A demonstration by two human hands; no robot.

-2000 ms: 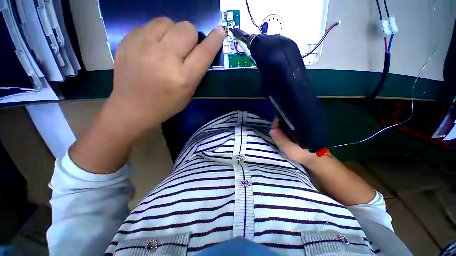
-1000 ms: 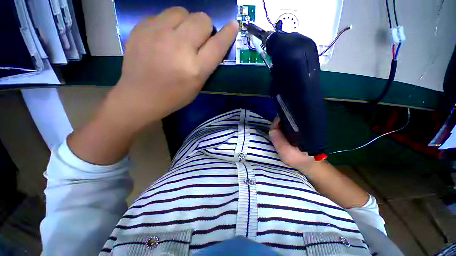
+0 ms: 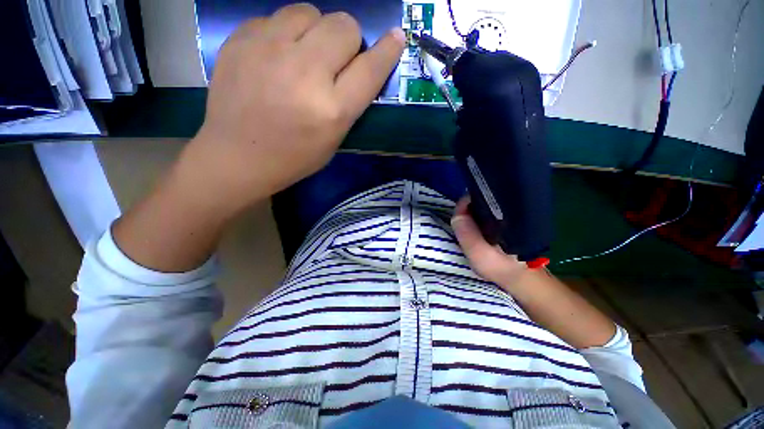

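A flat unit lies at the top of the view, with a dark panel (image 3: 251,18) on its left and a white half (image 3: 544,33) on its right. A green circuit board (image 3: 423,90) lies between them. My right hand (image 3: 484,248), mostly hidden, holds the black soldering gun (image 3: 507,142); its metal tip is at the board. My left hand (image 3: 285,100) is over the dark panel, its index fingertip at the board's left edge beside the tip. Whether the fingertips pinch a small part is hidden. Solder wire (image 3: 624,244) trails from the gun's rear.
Stacked units with white edges (image 3: 105,50) stand at the upper left. A dark power cord (image 3: 662,126) with a white connector (image 3: 672,58) lies right of the unit. The green bench edge (image 3: 586,144) runs across below the unit.
Over the two seconds, the unit, both hands and the gun have shifted right and slightly up in the view. The gun tip and left fingertip are still at the board.
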